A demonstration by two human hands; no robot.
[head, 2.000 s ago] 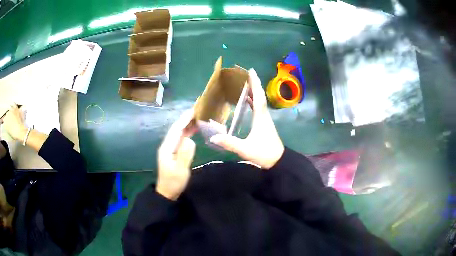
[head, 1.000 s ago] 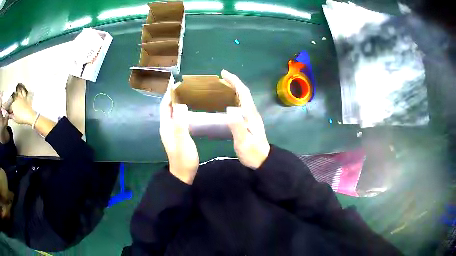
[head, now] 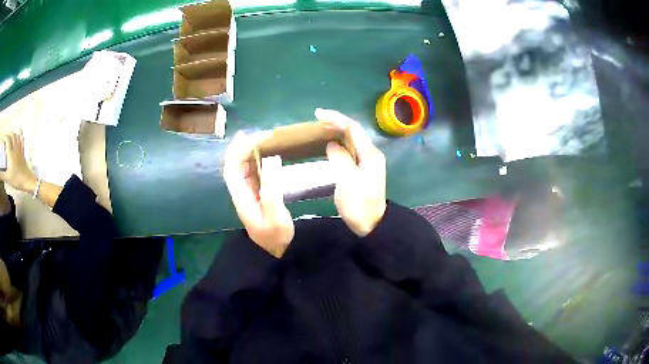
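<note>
A small folding carton, white outside and brown inside, is held in front of me above the bench. My left hand grips its left end and my right hand grips its right end, thumbs on the near white wall. The fingers hide both ends. Several finished small boxes stand open-topped in a column at the upper left; the nearest sits slightly apart and turned.
A yellow-orange tape dispenser lies right of my hands. A stack of white sheets is at the far right. A pink ribbed bag or bin is below the bench edge. A neighbour's hand and white tray are at left.
Both hands first held the carton tilted, then levelled it with its near white wall facing me. They now wrap further around its ends. The whole view has shifted slightly.
</note>
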